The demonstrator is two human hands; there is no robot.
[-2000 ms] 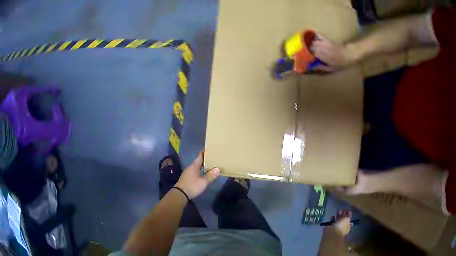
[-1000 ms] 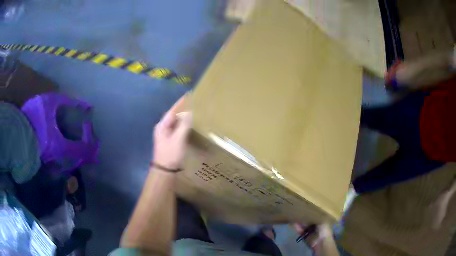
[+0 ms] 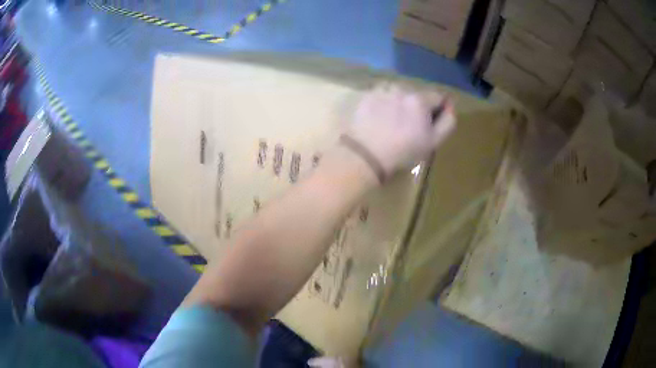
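The large brown shipping carton (image 3: 237,115) stands tilted in front of me. Its printed side with rows of black marks faces me, and an adjoining plain side shows at the right. My left hand (image 3: 399,126), with a dark wristband, reaches across the printed side and grips the carton near its upper right edge. The hand is blurred. A small dark thing shows at its fingertips; I cannot tell what it is. Only a small part of my right hand (image 3: 327,361) shows at the bottom picture edge, by the carton's lower corner. Its grip and the marker are not visible.
Brown cartons (image 3: 536,54) are stacked at the upper right. An opened or crumpled brown carton piece (image 3: 593,187) lies at the right, beside a pale board (image 3: 532,273). Yellow-black floor tape (image 3: 122,188) runs along the left. Part of a purple stool (image 3: 122,352) shows at the bottom left.
The carton has been turned and tipped, so its printed side now faces me. My left hand has moved right to its upper edge. The red-shirted person and tape gun are out of view.
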